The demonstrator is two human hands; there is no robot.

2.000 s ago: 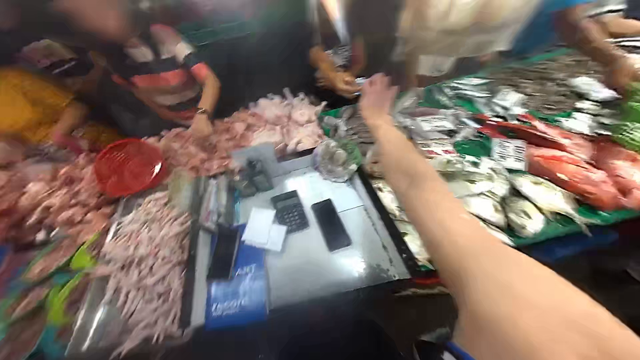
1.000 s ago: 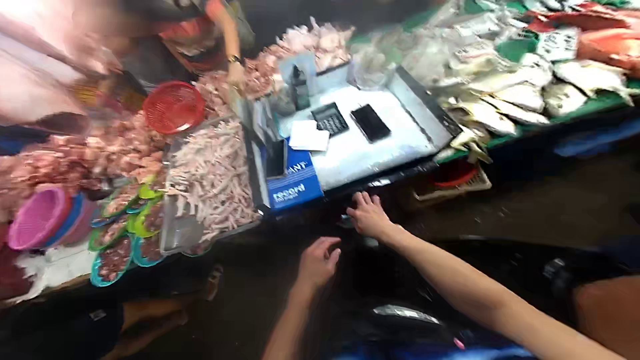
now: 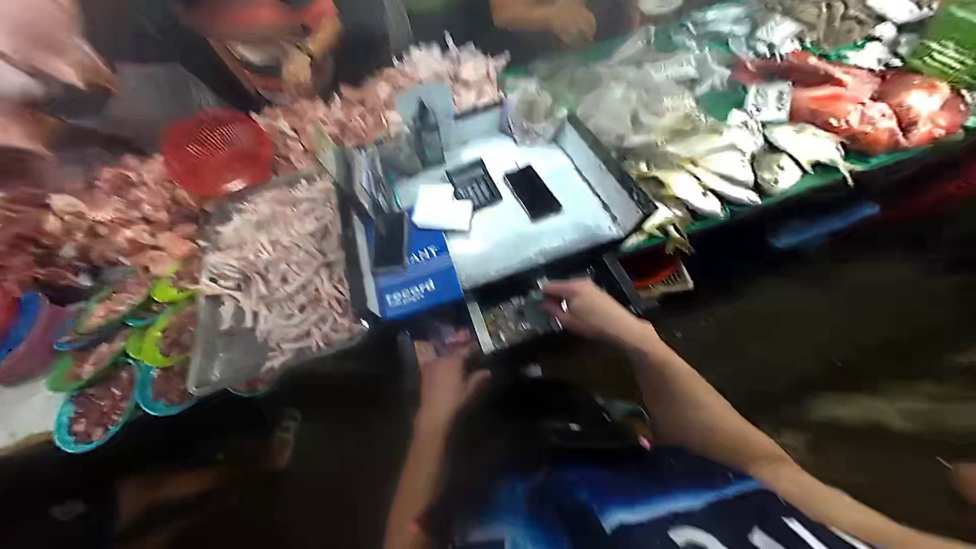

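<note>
An open drawer holding what look like coins juts out under the front of the counter box. My right hand is over its right part, fingers bent down at the contents; whether they grip anything is unclear. My left hand is at the left end, by some blurred, reddish paper-like pieces; its grip is blurred. Above, in the box, lie a dark phone, a calculator, white paper, a second dark device and a blue record book.
A metal tray of chicken feet, a red basket, raw meat pieces and small bowls are at left. Silver fish and red fish lie at right. People stand behind the stall.
The drawer now shows pulled out, and both my hands have moved up to it from in front of the counter. Two seconds ago one arm reached across the stall.
</note>
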